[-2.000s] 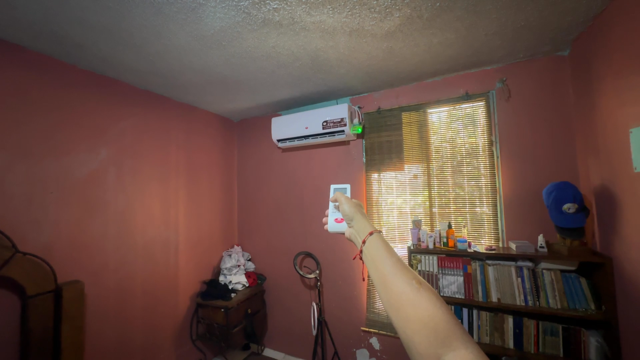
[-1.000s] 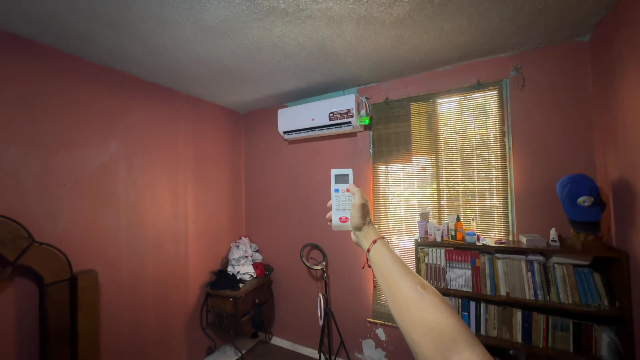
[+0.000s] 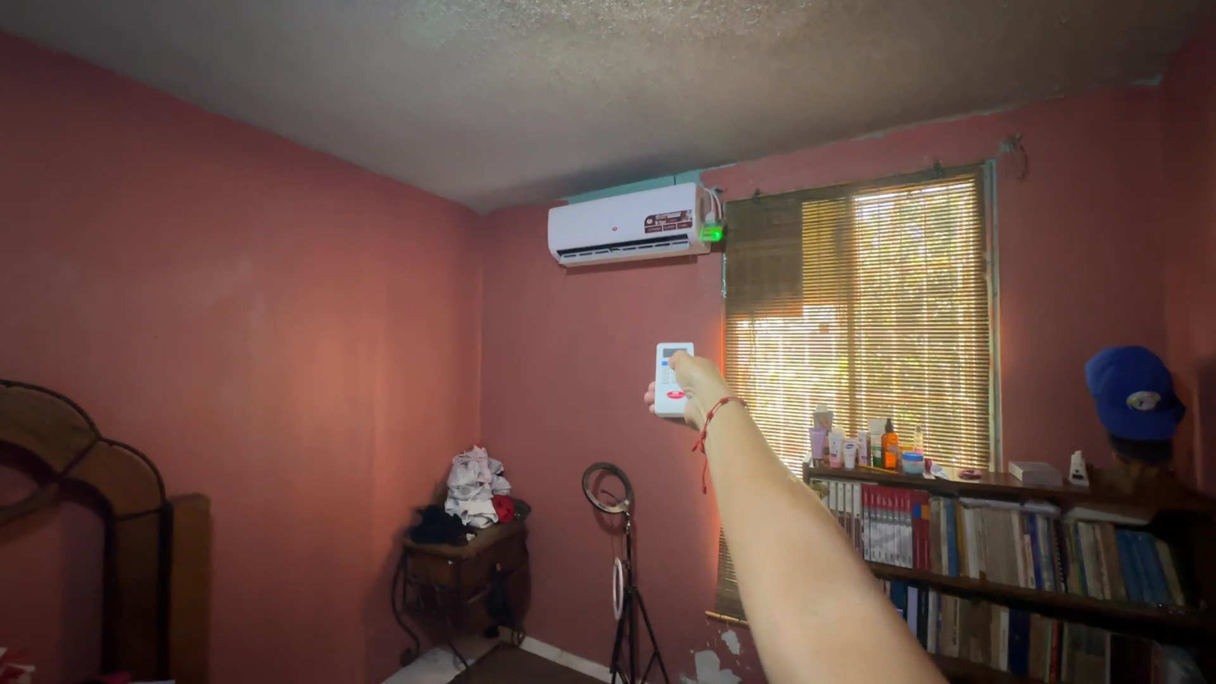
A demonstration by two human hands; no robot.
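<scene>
A white remote control [image 3: 673, 403] is held upright in my right hand [image 3: 700, 382], out at arm's length near the middle of the view. The thumb lies across the upper part of its face, by the small display, and the fingertips show at its left edge. A red cord bracelet [image 3: 714, 416] circles the wrist. Above and beyond the hand, a white split air conditioner [image 3: 622, 228] is mounted high on the wall, with a green light [image 3: 712, 234] at its right end. My left hand is out of view.
Slatted blinds [image 3: 883, 313] cover the window. Below stands a bookshelf [image 3: 1026, 597] with bottles on top and a blue cap [image 3: 1133, 394] at its right. A ring light on a tripod [image 3: 608, 488] and a small wooden table [image 3: 465, 554] heaped with clothes stand by the corner.
The thumb was low on the remote one second ago, leaving the display and buttons uncovered; now it lies across the upper part. The remote is still held toward the wall unit.
</scene>
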